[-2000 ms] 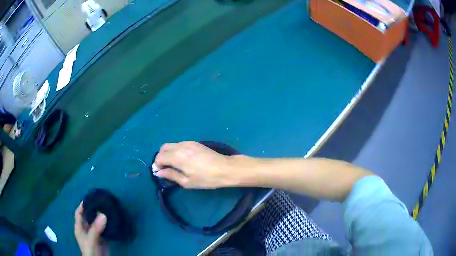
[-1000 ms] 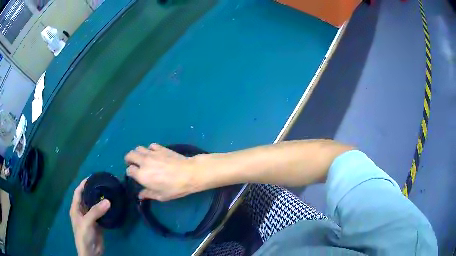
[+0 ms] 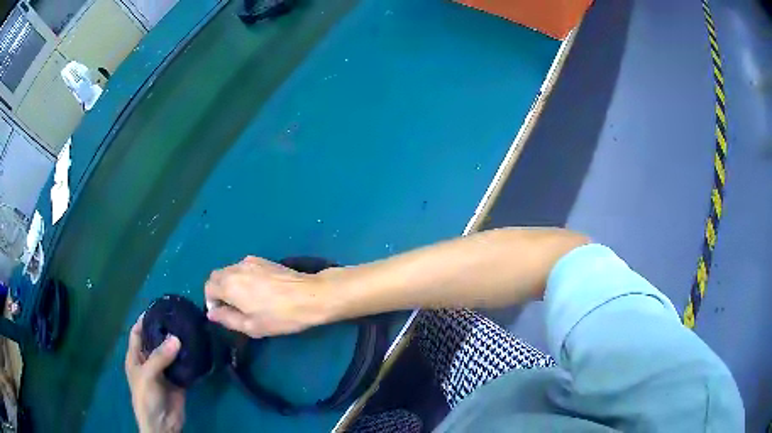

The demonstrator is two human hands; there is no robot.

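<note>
My left hand (image 3: 157, 380) holds a round black ear cup (image 3: 176, 326) upright above the bench, thumb on its near face. My right hand (image 3: 267, 296) is just right of the cup, fingers bent together, with a small white cover at a fingertip. It lies over the end of a large black headband (image 3: 351, 380) that rests near the bench edge. The hand and wrist hide part of the headband. Whether the right fingers grip the headband end or a wire cannot be told.
Black loops lie on the dark green belt, one at far left (image 3: 49, 315) and one at the top (image 3: 264, 8). An orange carton (image 3: 542, 13) stands at the top right by the bench edge (image 3: 516, 156). White papers (image 3: 61, 182) lie along the far side.
The ear cup has come close to the headband end. My right hand's fingers have drawn together beside the cup. The view has shifted, and another black loop shows at the top.
</note>
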